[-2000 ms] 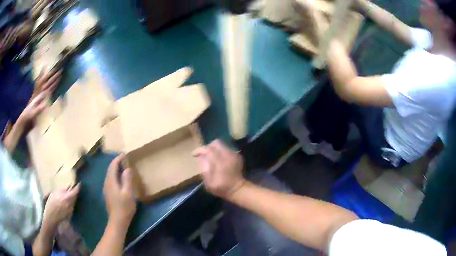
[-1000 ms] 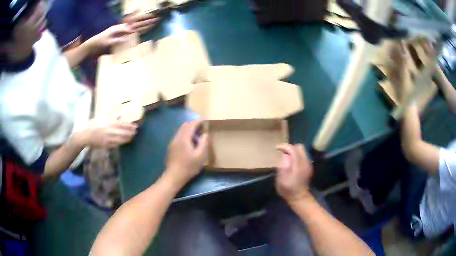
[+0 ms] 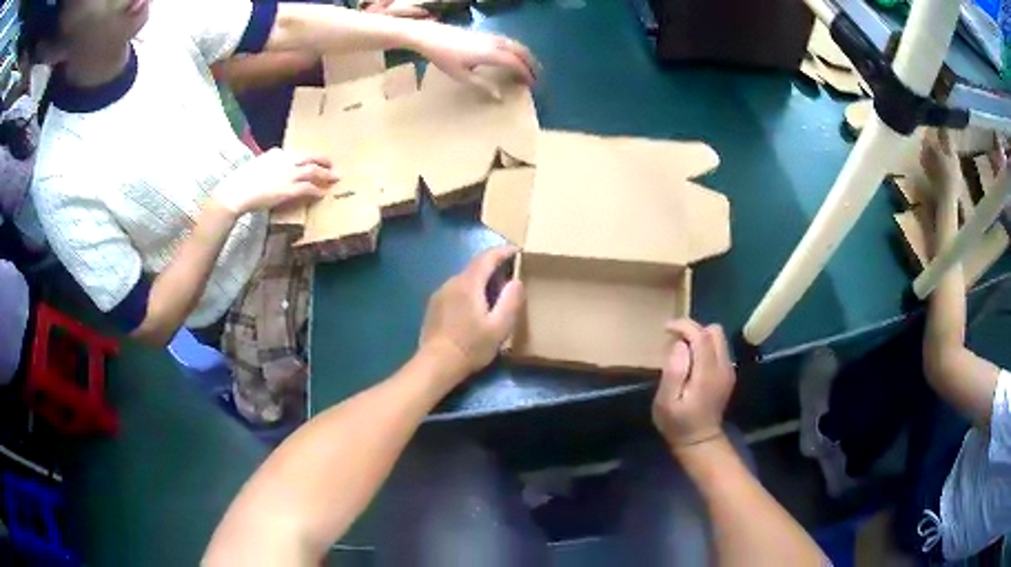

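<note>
A brown mailer box (image 3: 599, 316) lies at the bench's front edge, its tray open towards me. Its lid (image 3: 610, 199) is open and extends away from me, with a side flap at each end. My left hand (image 3: 475, 312) grips the tray's left side wall, thumb on the near side. My right hand (image 3: 696, 382) grips the tray's right side wall near the front corner, fingers curled over it. The fingertips outside the walls are partly hidden.
A neighbour at left rests hands on a stack of box blanks (image 3: 410, 138) beside the lid. A cream post (image 3: 848, 199) with a black joint stands right of the box. A dark box (image 3: 732, 31) is at the back. Another person works on cardboard at far right.
The view has swung left, so the box appears further right than at first. Both hands still hold the tray's sides. The neighbour's far hand has come onto the blanks.
</note>
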